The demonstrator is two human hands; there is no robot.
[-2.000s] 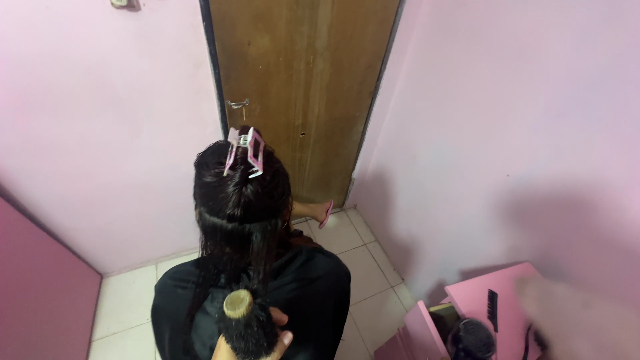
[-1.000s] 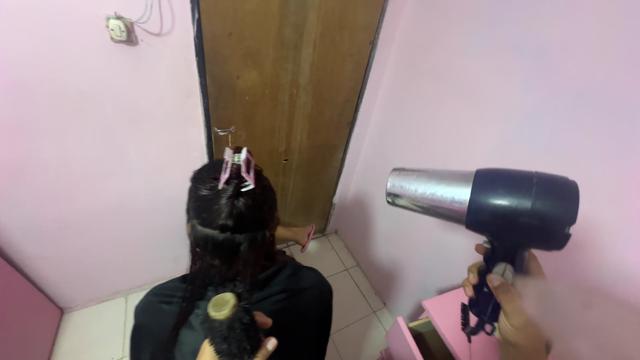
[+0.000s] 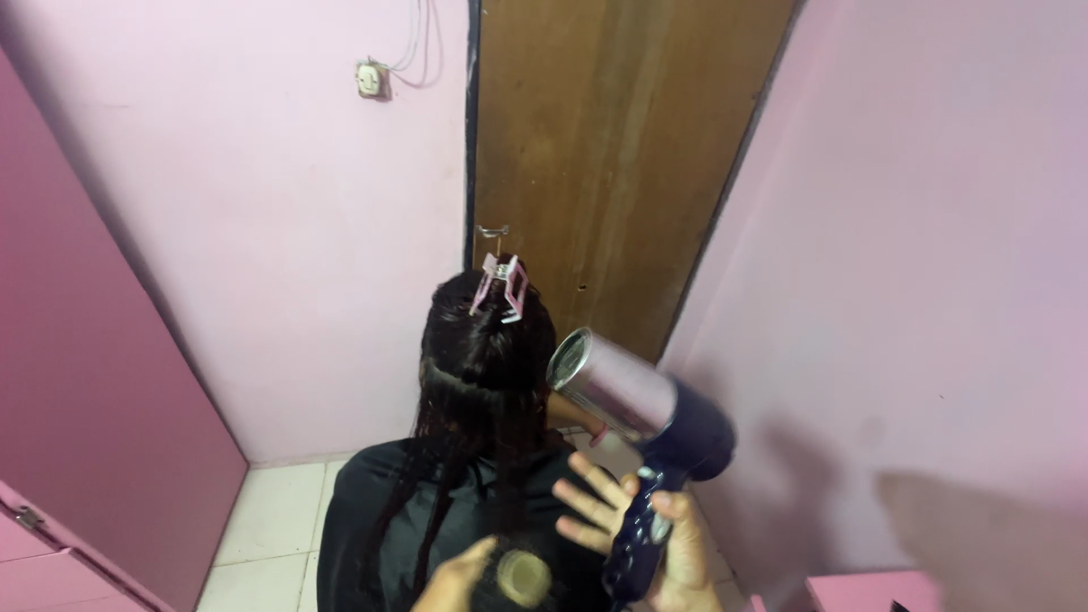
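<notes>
A person in a black cape (image 3: pixel 374 510) sits with their back to me, their dark hair (image 3: pixel 484 348) partly clipped up with a pink claw clip (image 3: pixel 503 287) and the rest hanging down. My right hand (image 3: pixel 633 527) grips the handle of a dark blue hair dryer (image 3: pixel 642 408) with a silver nozzle, several fingers spread out to the left of the handle. The nozzle points up and left, beside the head. Low in the view, my left hand (image 3: pixel 459 578) is at a round hair brush (image 3: pixel 523 578) with dark bristles and a pale end, partly blurred, behind the person's back.
A brown wooden door (image 3: pixel 620 153) stands ahead, between pink walls. Pink cabinet furniture (image 3: pixel 93 340) is on the left. The corner of a pink drawer unit (image 3: pixel 875 591) shows at the lower right. White floor tiles (image 3: pixel 268 527) lie around the person.
The hair dryer, held at the right a second ago, has moved left beside the head and its nozzle now tilts upward. Two seconds ago it was not seen in my right hand. The brush stays low behind the person.
</notes>
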